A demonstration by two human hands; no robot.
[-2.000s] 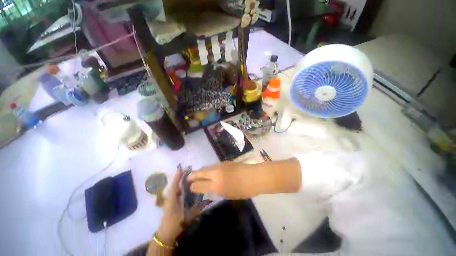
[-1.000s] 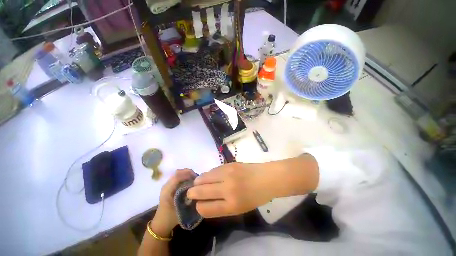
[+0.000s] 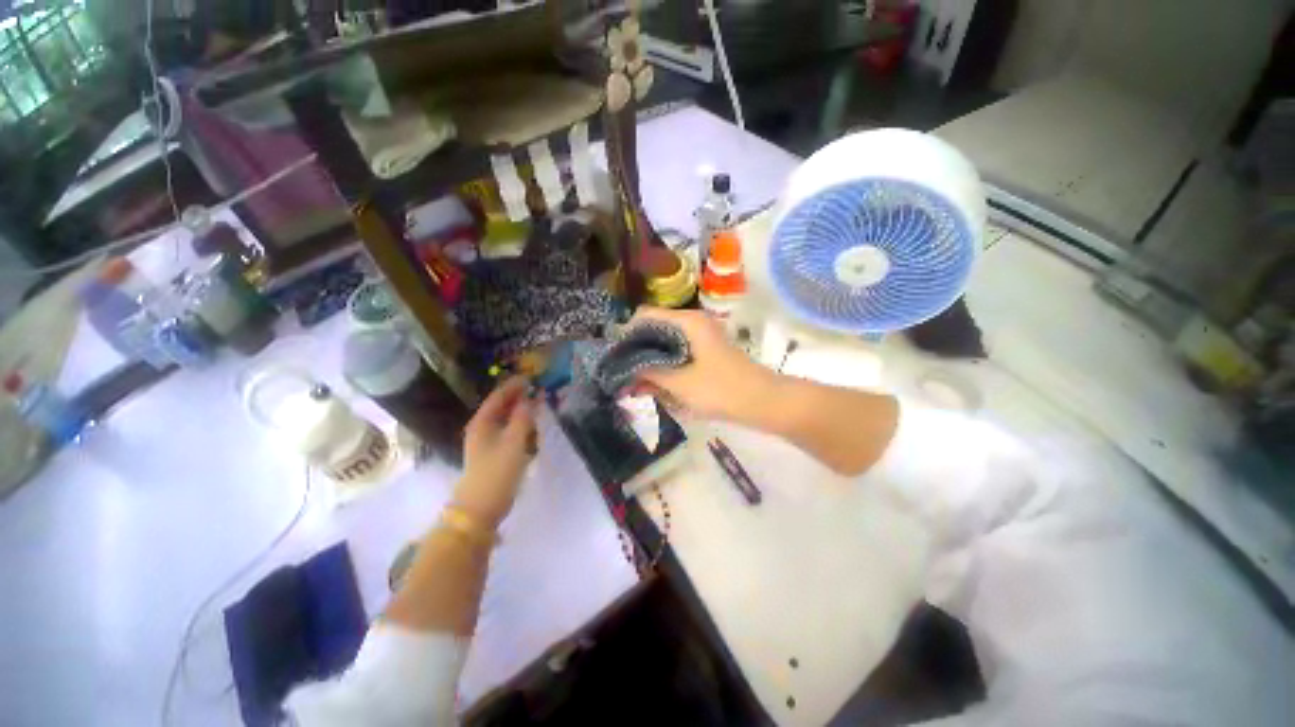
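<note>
My right hand (image 3: pixel 699 372) holds a dark grey pouch (image 3: pixel 638 355) with a speckled rim, in front of the shelf and above the dark box with the white tissue (image 3: pixel 645 423). My left hand (image 3: pixel 500 433) is at the shelf's lower front edge, its fingertips by small blue and yellow things (image 3: pixel 547 368). Whether it grips one of them cannot be told. A black-and-white speckled cloth (image 3: pixel 528 301) lies in the shelf behind the hands.
Thread snips (image 3: pixel 734 470) and a red bead strap (image 3: pixel 663 528) lie nearby. The desk fan (image 3: pixel 869 256) and orange-capped bottle (image 3: pixel 724 270) stand behind. At left are the tumbler (image 3: pixel 412 396), white jug (image 3: pixel 341 436), navy cloth (image 3: pixel 335 611) and partly hidden mirror (image 3: pixel 403 565).
Both hands have moved apart and forward from the near table edge to the shelf. The dark grey pouch has gone from between both hands to my right hand. The left arm now partly covers the mirror.
</note>
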